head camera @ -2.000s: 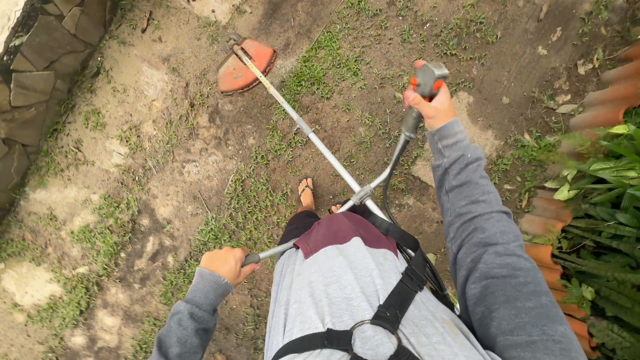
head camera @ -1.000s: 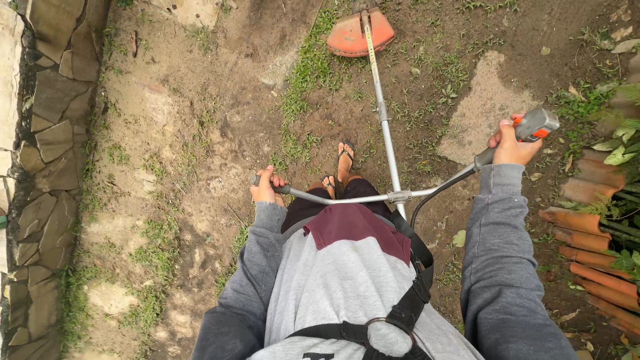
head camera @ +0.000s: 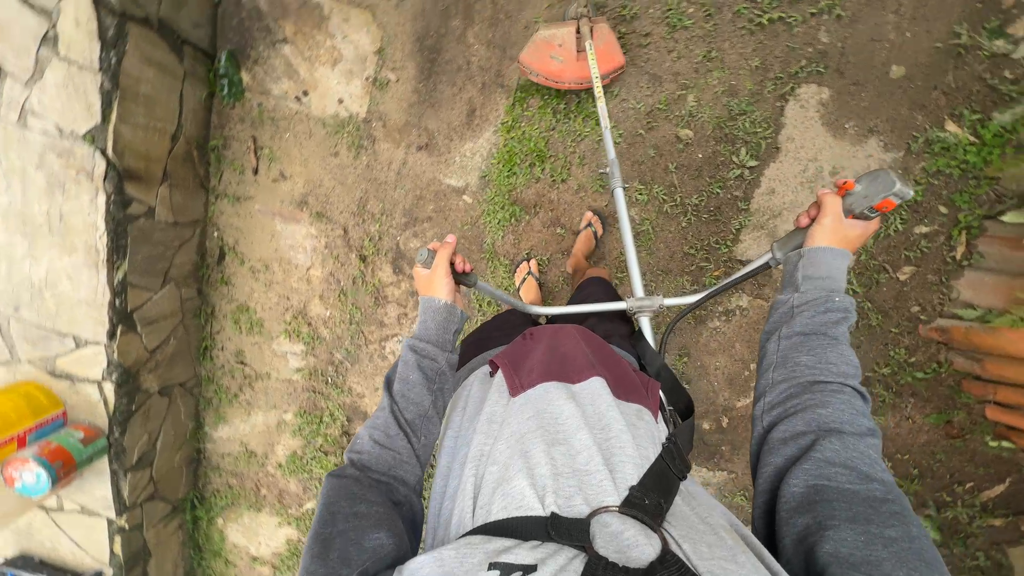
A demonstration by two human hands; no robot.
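My left hand (head camera: 438, 270) is closed around the left rubber grip of a brush cutter's handlebar. My right hand (head camera: 836, 220) grips the other end, just below the grey and orange control handle (head camera: 876, 194). A metal clamp joins the handlebar to the brush cutter's straight shaft (head camera: 624, 200), which runs forward past my feet. At its far end the orange guard (head camera: 570, 58) lies over soil and low grass; the cutting part is hidden. A black harness strap (head camera: 660, 480) with a ring crosses my shirt.
A low stone-faced wall (head camera: 152, 264) runs along the left, with a yellow container (head camera: 30, 412) and an orange and green bottle (head camera: 56, 458) on top. Clay roof tiles (head camera: 984, 352) edge the ground at the right. Both my feet, in flip-flops, stand beside the shaft.
The brush cutter's guard has swung from the left, across the ground in front, to ahead of my feet. Both hands have stayed on the handlebar. The view has shifted, showing more wall.
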